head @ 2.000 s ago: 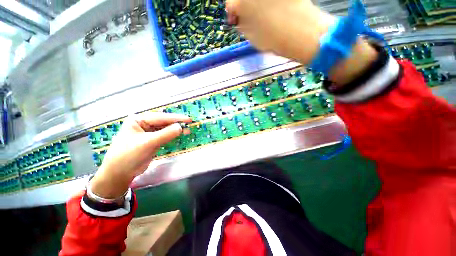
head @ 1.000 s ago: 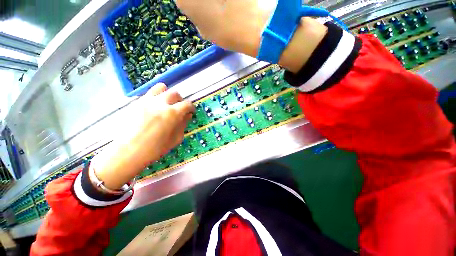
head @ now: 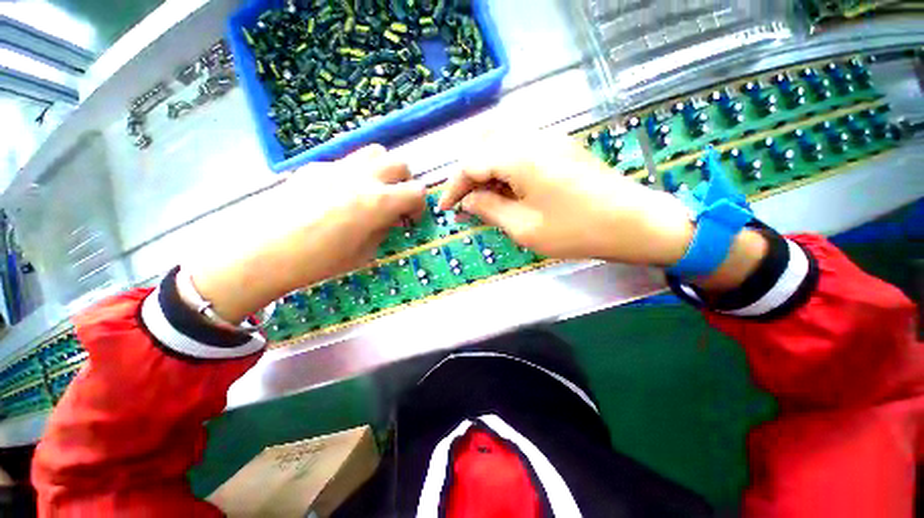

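A long green PCB panel, dotted with blue and silver parts, lies on the metal rail in front of me. My left hand reaches over its back row, fingertips down at the boards; whether it holds a part is hidden. My right hand, with a blue wrist strap, is just right of it, thumb and forefinger pinched on a small component over the back row. The blue parts bin behind my hands holds a heap of dark capacitors.
Small silver parts lie on the bench left of the bin. A clear ribbed tray is at the back right. Another PCB panel is on the rail at right. A cardboard box stands below the rail.
My right hand has come down from the bin to the panel, beside my left hand. My left hand has stayed at the boards, shifting slightly right. More of the bin shows.
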